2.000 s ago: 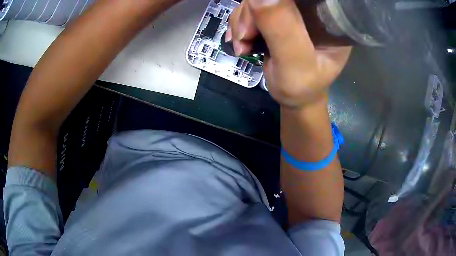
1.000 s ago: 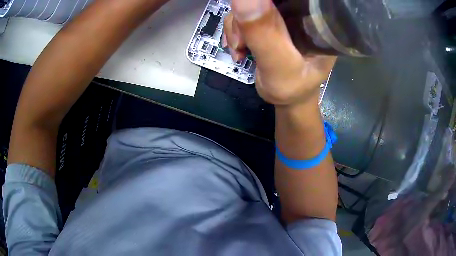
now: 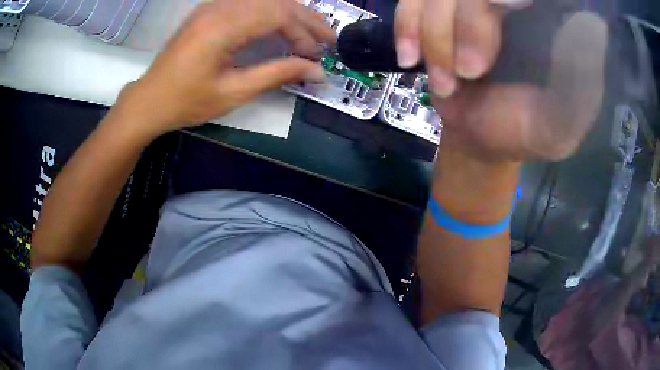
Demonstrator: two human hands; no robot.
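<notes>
My right hand (image 3: 499,87), blurred, with a blue band on the wrist, is closed around the black electric screwdriver (image 3: 373,45), its nose pointing left over a white housing half (image 3: 340,101). A green circuit board (image 3: 352,72) lies in this housing. My left hand (image 3: 239,65) is at the housing's left side, thumb and fingers apart around its edge; whether the fingertips hold anything small cannot be told. A second white housing half (image 3: 414,115) lies to the right, partly under my right hand. The screwdriver bit's tip is not clear.
Stacked white slotted housings (image 3: 94,16) stand at the upper left. A white sheet (image 3: 268,117) lies on the dark green bench top (image 3: 326,148). A clear whitish strip (image 3: 608,209) lies on the right. Reddish cloth (image 3: 593,325) shows at the lower right.
My left hand has come into view at the housing's left side. My right hand has moved right with the screwdriver, whose black nose now shows. The board and second housing are more visible.
</notes>
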